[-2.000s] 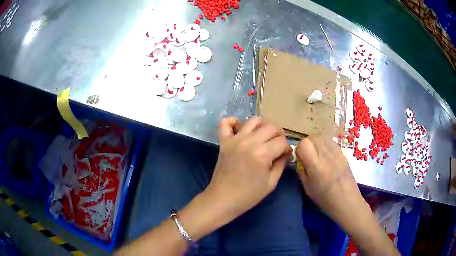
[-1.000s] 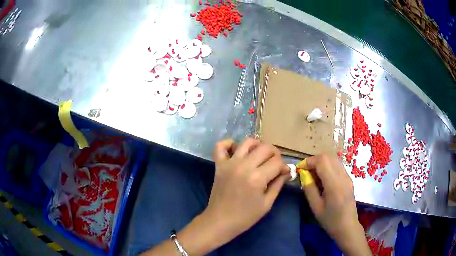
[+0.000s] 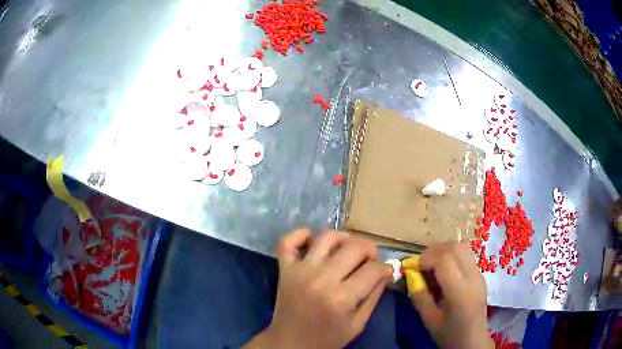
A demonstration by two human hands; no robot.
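My left hand (image 3: 327, 286) holds a small white disc (image 3: 393, 270) at the table's front edge, pinched between thumb and fingers. My right hand (image 3: 447, 286) is just right of it, with yellow finger cots (image 3: 413, 278) on thumb and forefinger. Its fingertips are pinched at the disc's right side, with a tiny red piece between them. The cardboard pad (image 3: 402, 170) lies just beyond my hands, with a white lump (image 3: 434, 187) on it. Whether my right hand also holds a pick cannot be told.
White discs with red pieces (image 3: 225, 129) spread at left; smaller groups lie at right (image 3: 559, 245) and beyond the pad (image 3: 501, 129). Red pieces (image 3: 290, 26) heap at back left and right (image 3: 508, 228). A thin stick (image 3: 453, 83) lies beyond the pad. Yellow tape (image 3: 65, 187) hangs from the front edge.
The view has shifted, so the table contents sit lower in it. My right hand has turned, showing its yellow finger cots and a red piece at the disc. My left hand keeps its hold.
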